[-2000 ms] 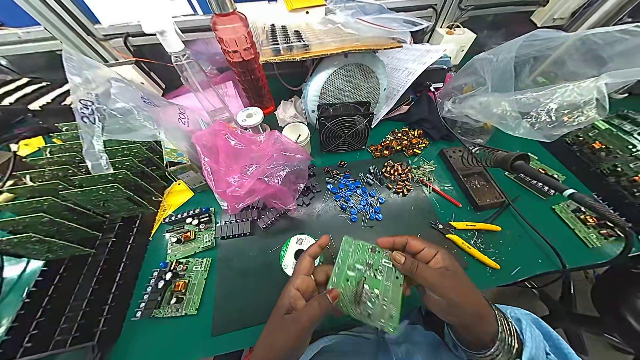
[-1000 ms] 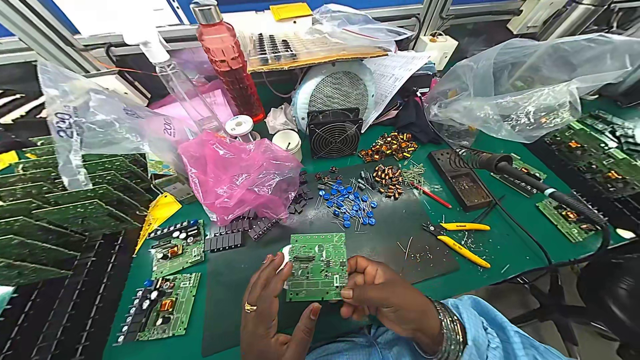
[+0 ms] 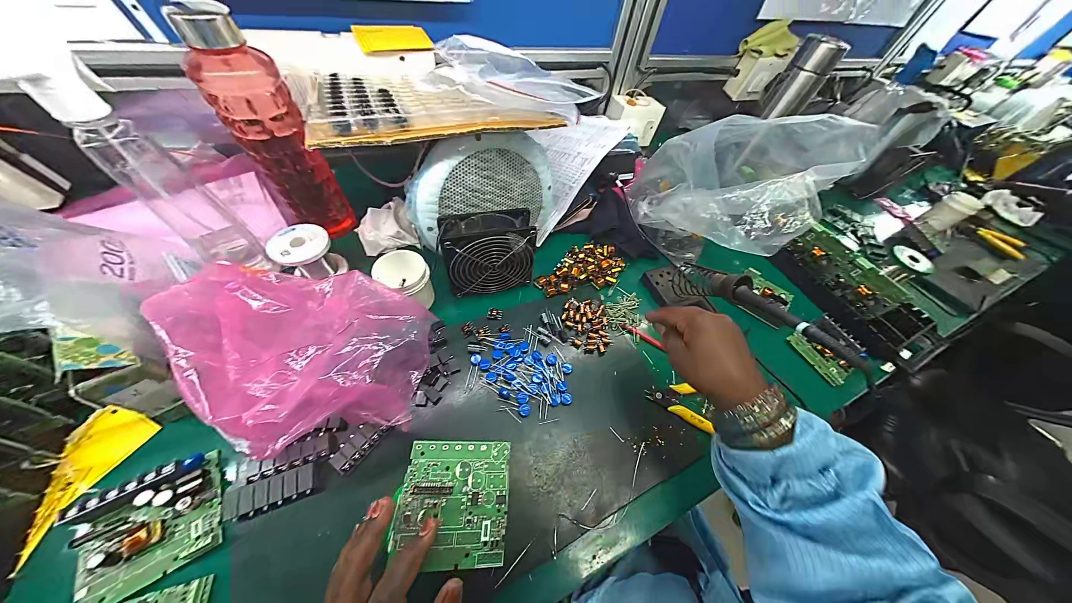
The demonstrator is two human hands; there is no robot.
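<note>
A green printed circuit board (image 3: 461, 494) lies on the dark mat near the front edge. My left hand (image 3: 389, 557) rests fingertips on its left part, the fingers apart. My right hand (image 3: 699, 347) reaches over the right side of the mat, beside a red pen-like tool (image 3: 643, 337) and a pile of thin-leaded parts (image 3: 621, 311); its fingertips are partly hidden, so a grip cannot be told. Below that hand lie yellow-handled cutters (image 3: 688, 417). Blue disc components (image 3: 523, 373) and copper-wound coils (image 3: 584, 322) are heaped mid-mat.
A pink plastic bag (image 3: 293, 352) lies left, near a red bottle (image 3: 268, 126). A black fan (image 3: 488, 255) stands at the back. The soldering iron (image 3: 787, 314) and its cable extend right. Populated boards (image 3: 151, 536) lie front left.
The circuit board, held up in both hands before, now lies on the mat. My right hand has let go of it and moved right and away from me. The view has shifted right.
</note>
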